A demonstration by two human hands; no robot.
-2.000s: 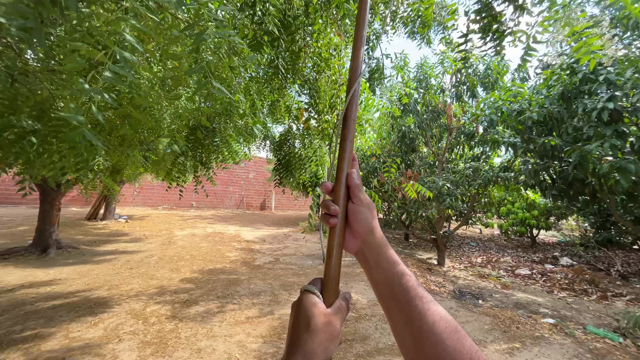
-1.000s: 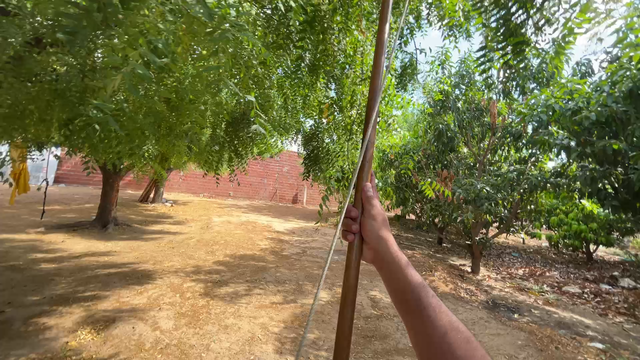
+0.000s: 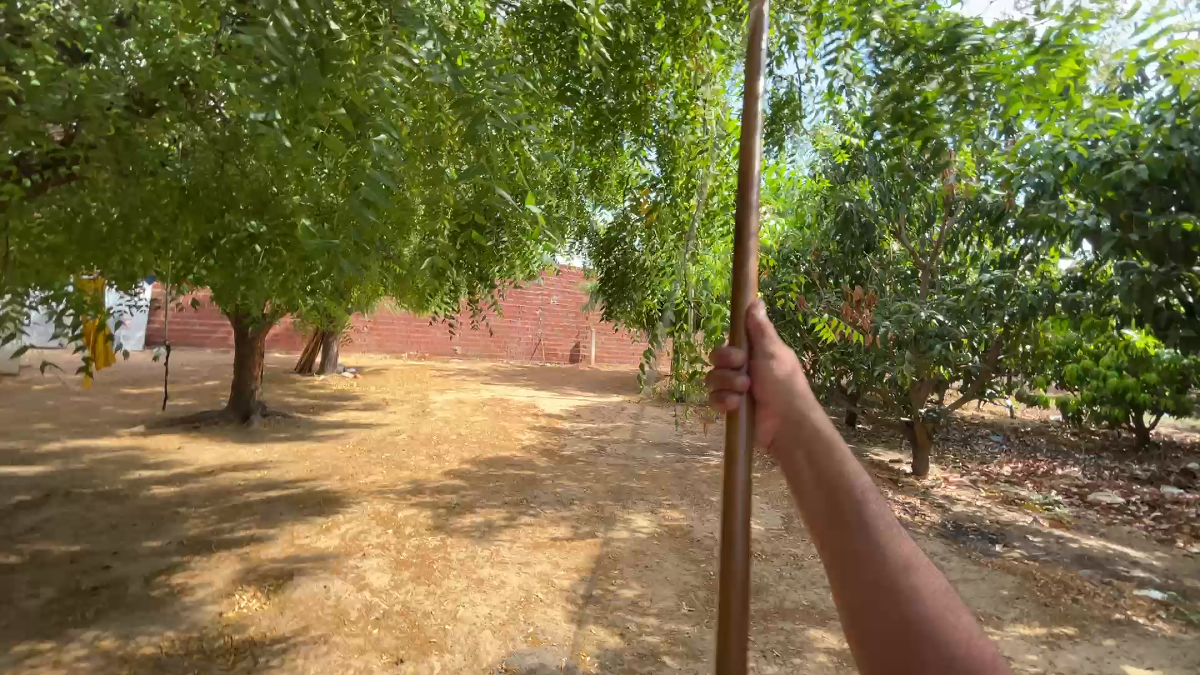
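A long brown pole (image 3: 736, 544) stands nearly upright, leaning slightly to the right at its top. Both its ends lie outside the picture. My right hand (image 3: 761, 380) is closed around its middle, with the fingers wrapped on the left side and the thumb pointing up along the shaft. A faint, blurred line, perhaps a cord, hangs among the leaves just left of the pole; where it leads cannot be told. My left hand is out of sight.
Leafy branches (image 3: 403, 169) hang low overhead. A tree trunk (image 3: 247, 366) rises from sandy ground at the left, near a hanging yellow cloth (image 3: 97, 328). A red brick wall (image 3: 450, 328) runs behind. Bushy trees (image 3: 923, 337) and leaf litter (image 3: 1078, 487) lie right.
Two seconds ago my left hand held the pole below my right; it has left the view. The cord that crossed the pole in both earlier frames no longer plainly crosses it.
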